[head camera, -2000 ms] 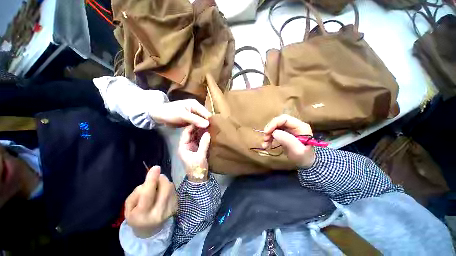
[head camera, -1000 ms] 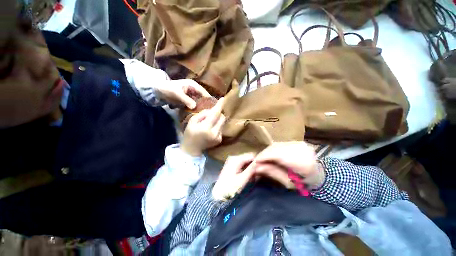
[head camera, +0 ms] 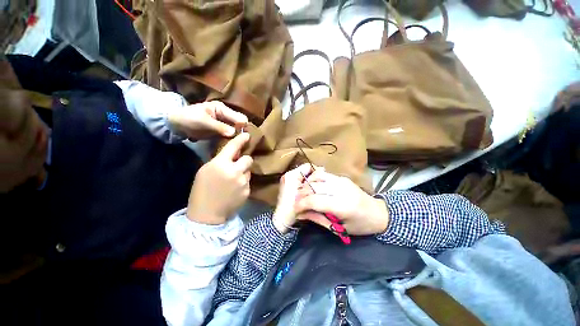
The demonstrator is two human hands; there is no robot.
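My right hand (head camera: 346, 202) holds a bright pink-handled tool (head camera: 337, 227) in its palm, with its fingertips together against my left hand. My left hand (head camera: 292, 194) is closed at the fingertips, touching the right. A dark thin cord or thread (head camera: 305, 148) loops up from between my fingertips over the brown bag (head camera: 334, 124). What else the fingertips pinch is too small to tell. Another person's two hands (head camera: 219, 181) work at the left edge of the same bag, by its orange-brown trim.
A large brown bag (head camera: 413, 95) with handles lies on the white table (head camera: 502, 57) at right. A bulky brown bag (head camera: 216, 48) lies at upper left. The other person sits close at left. Brown cloth (head camera: 521, 204) hangs at lower right.
My hands have come together off the bag, lower than at first and slightly up from a second ago. The other person's hands have moved onto the bag's left edge. The camera view shifted.
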